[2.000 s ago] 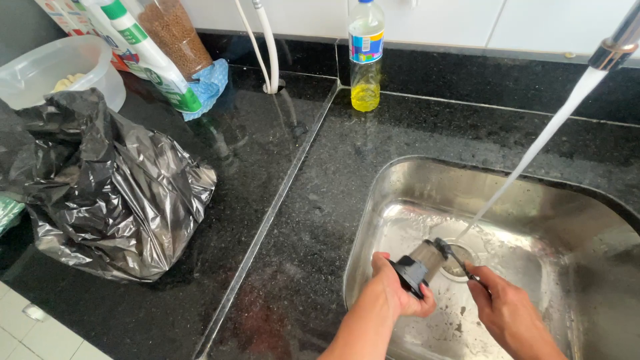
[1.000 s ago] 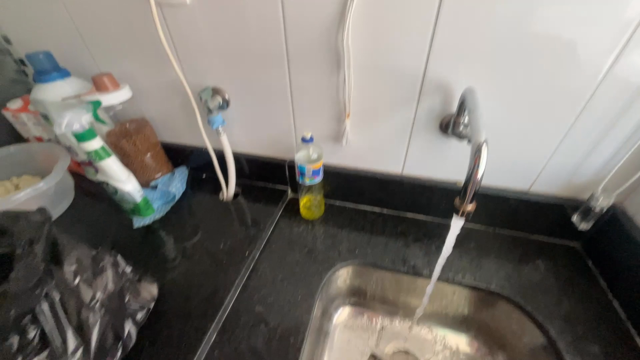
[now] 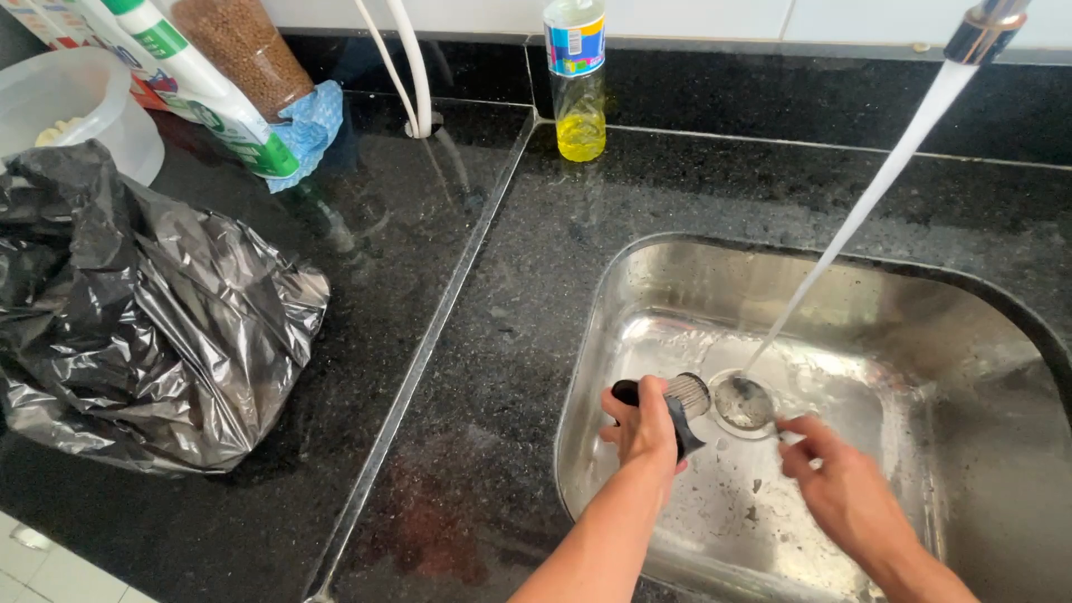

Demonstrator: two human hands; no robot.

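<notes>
My left hand (image 3: 643, 423) grips a black plastic part with a pleated cylindrical filter (image 3: 688, 395), held over the left side of the stainless steel sink (image 3: 846, 502). To its right, my right hand (image 3: 837, 477) pinches a small dark, thin-handled tool (image 3: 785, 434); its far end is blurred near the drain strainer (image 3: 744, 404). The two hands are apart. From the tap (image 3: 984, 33) a stream of water (image 3: 863, 201) falls at the drain. Dark bits of dirt lie on the sink floor.
A black plastic bag (image 3: 159, 318) lies on the left of the granite counter (image 3: 486, 368). Behind it stand a translucent tub (image 3: 126, 126), a white-and-green bottle (image 3: 201, 92), a blue cloth (image 3: 310, 126) and a bag of brown pellets (image 3: 243, 54). A bottle with yellow liquid (image 3: 580, 109) stands behind the sink.
The view rose to the wall and tap, then came back down to the sink. Two seconds ago the tool was against the filter; now my right hand is apart from it.
</notes>
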